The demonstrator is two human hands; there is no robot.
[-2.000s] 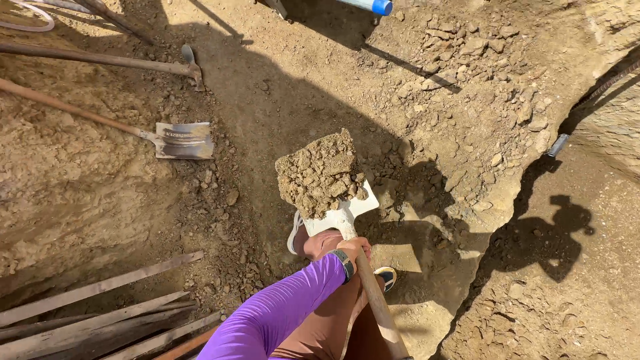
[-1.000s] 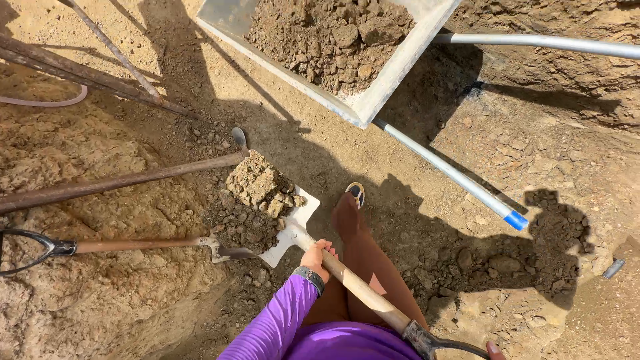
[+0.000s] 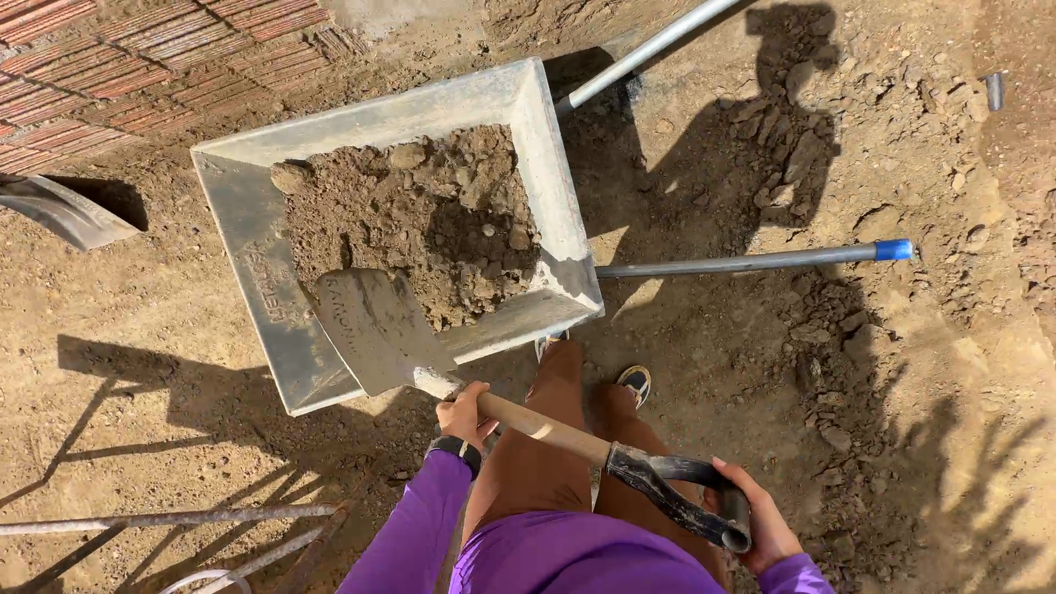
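Observation:
My left hand (image 3: pixel 466 417) grips the wooden shaft of a shovel (image 3: pixel 544 429) just behind its metal blade. On the shovel's black D-shaped handle (image 3: pixel 685 487) my right hand (image 3: pixel 763 520) is closed. The blade (image 3: pixel 375 330), back side up and bare of soil, lies over the near-left part of a metal wheelbarrow tray (image 3: pixel 553 173). Inside the tray is a heap of brown soil (image 3: pixel 396 214) with clods. Whether the blade touches the soil, I cannot tell.
Two metal wheelbarrow handles (image 3: pixel 734 262) reach right, the nearer with a blue grip. Another shovel blade (image 3: pixel 70 210) is at the left, below ribbed clay bricks (image 3: pixel 165 49). A rusty metal frame (image 3: pixel 165 518) stands at the lower left. Loose clods lie right of my feet.
The soil that was on the blade is gone from it, and the blade is now turned over above the tray. The view has swung to the wheelbarrow. My right hand now shows on the handle.

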